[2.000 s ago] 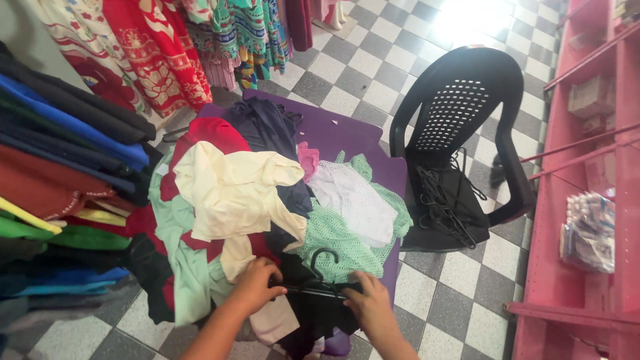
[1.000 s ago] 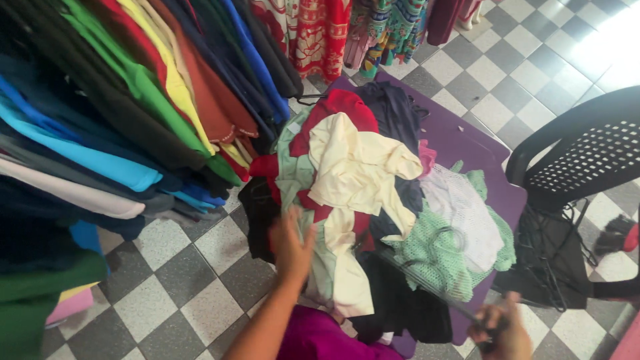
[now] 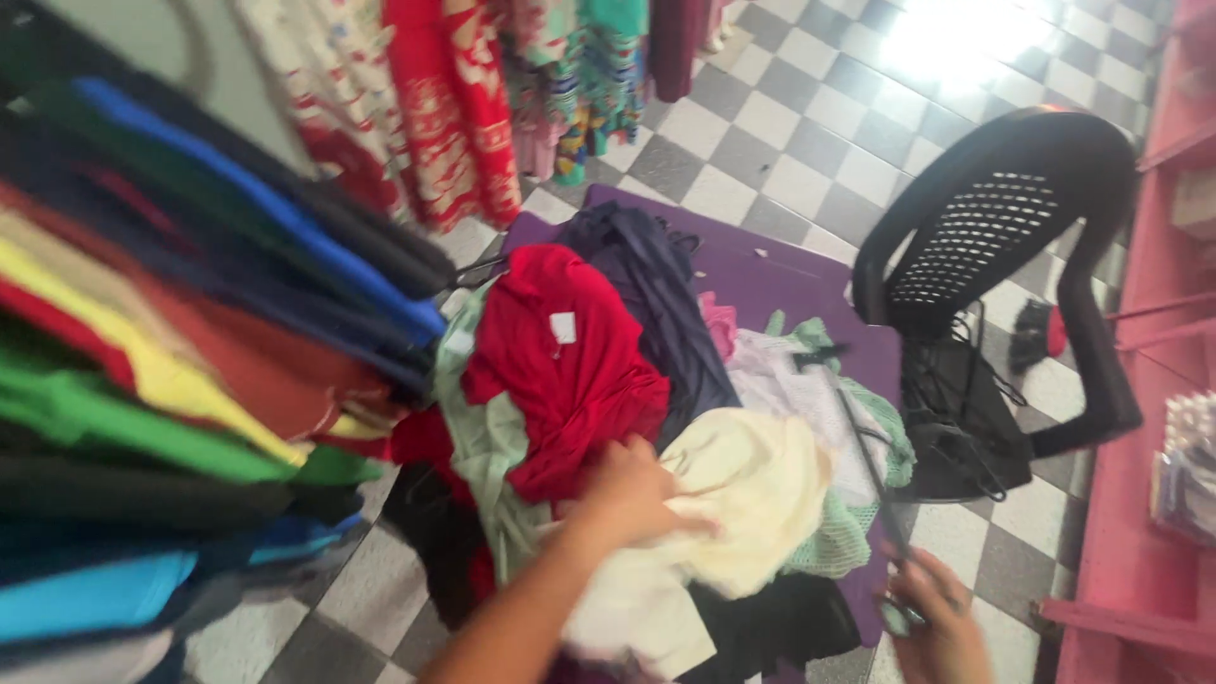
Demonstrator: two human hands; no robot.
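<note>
My left hand rests on the clothes pile, its fingers at the edge of a cream garment beside a red garment; whether it grips the cloth is blurred. My right hand is closed around a black clothes hanger, which slants over a white garment and a mint green knitted garment. A navy garment lies behind the red one. Pale green cloth is at the left of the pile, and black cloth lies at its near side. A purple table bears the pile.
A black plastic chair with black straps on its seat stands right of the table. Hanging clothes crowd the left side, and patterned dresses hang at the back. Pink shelving runs along the right, near a brush.
The cream garment has shifted off the red one toward the near right, uncovering the red cloth. My left hand has moved onto its edge. The purple cloth seen near my left arm has largely left view.
</note>
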